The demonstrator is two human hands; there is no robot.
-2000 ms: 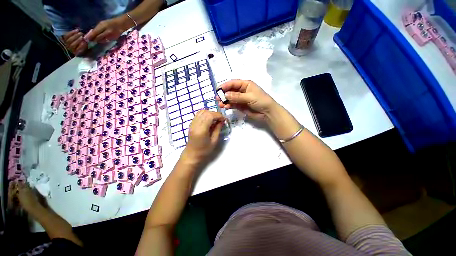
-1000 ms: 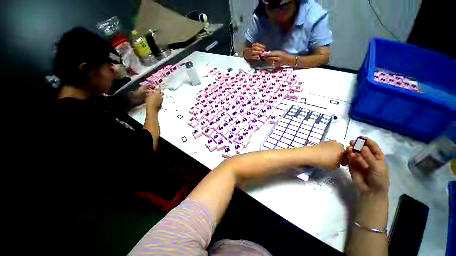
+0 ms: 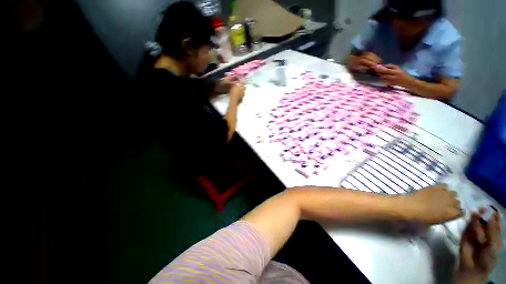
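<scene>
My right hand (image 3: 481,244) is at the lower right edge, partly cut off and blurred. Its fingertips hold a small dark-edged part with a pale face (image 3: 487,215). My left hand (image 3: 435,204) is just left of it, over the tray's near right corner, with its back to the camera. Its fingers are curled and their tips are hidden, so I cannot tell whether it holds anything. The flat pale parts tray (image 3: 391,169) with dark grid lines lies beyond my left forearm.
Pink housings (image 3: 338,119) with dark spots are massed left of the tray on the white table (image 3: 355,249). A blue bin (image 3: 491,155) stands at the right edge. One person in black sits at left (image 3: 188,111), another in light blue across the table (image 3: 413,55).
The view has swung to the left, so table, tray and both hands now appear further right. The small part remains in my right fingertips. The phone has left the picture.
</scene>
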